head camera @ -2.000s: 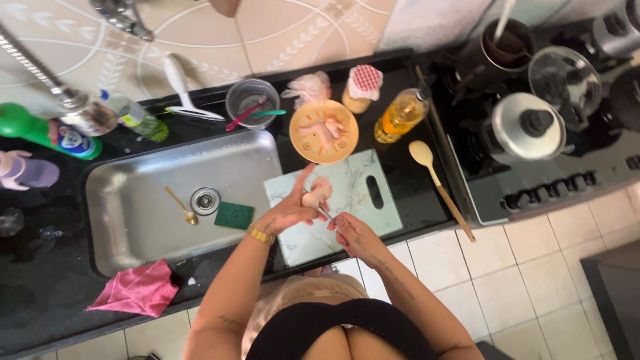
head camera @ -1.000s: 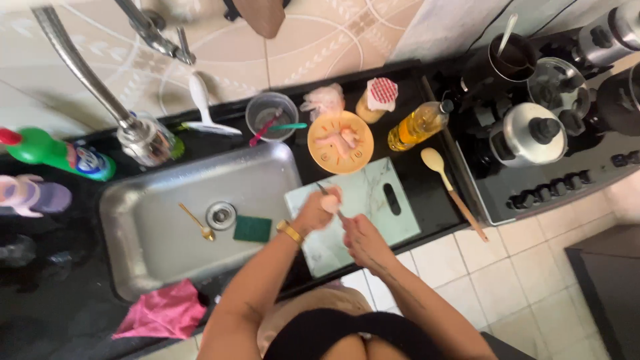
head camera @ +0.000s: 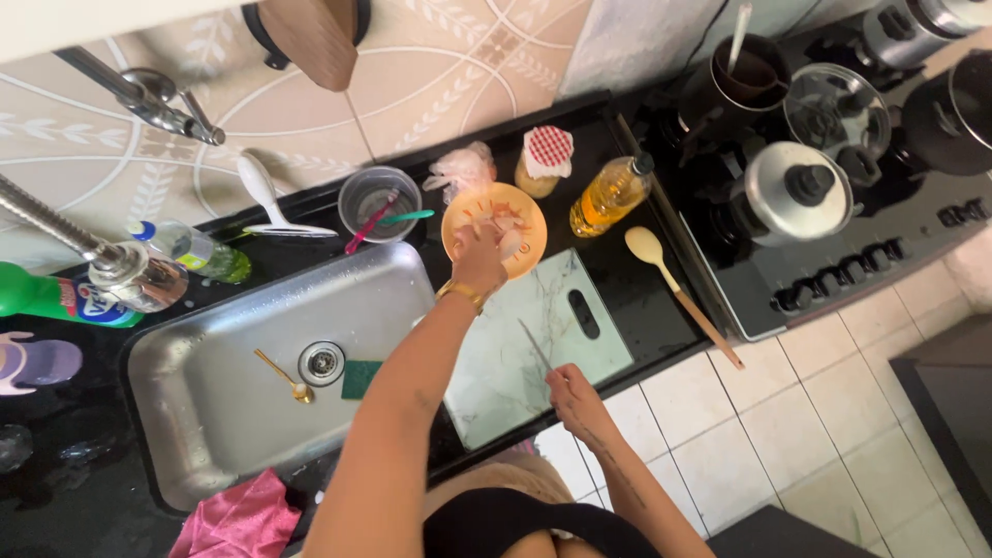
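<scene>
My left hand (head camera: pixel 479 252) reaches into an orange plate (head camera: pixel 532 225) that holds pieces of raw meat, perhaps chicken (head camera: pixel 509 221). Its fingers touch a pale piece, but whether they grip it I cannot tell. A knife (head camera: pixel 535 344) is held in my right hand (head camera: pixel 572 391), its blade pointing up and left over a marble-patterned cutting board (head camera: pixel 504 372). Behind the plate lie a clear plastic bag (head camera: pixel 463 167) and a jar with a red checked cover (head camera: pixel 547 159).
Left of the board is a steel sink (head camera: pixel 225 411) with a gold spoon (head camera: pixel 298 390) and green scouring pad (head camera: pixel 361 379). An oil bottle (head camera: pixel 611 198) and wooden-handled spoon (head camera: pixel 647 248) lie right, beside a stove (head camera: pixel 744 291) with pots. A pink cloth (head camera: pixel 236 519) hangs over the front edge.
My left hand has moved from over the cutting board, where it held a pale piece by the knife, up to the plate. The knife remains in my right hand, now apart from the left.
</scene>
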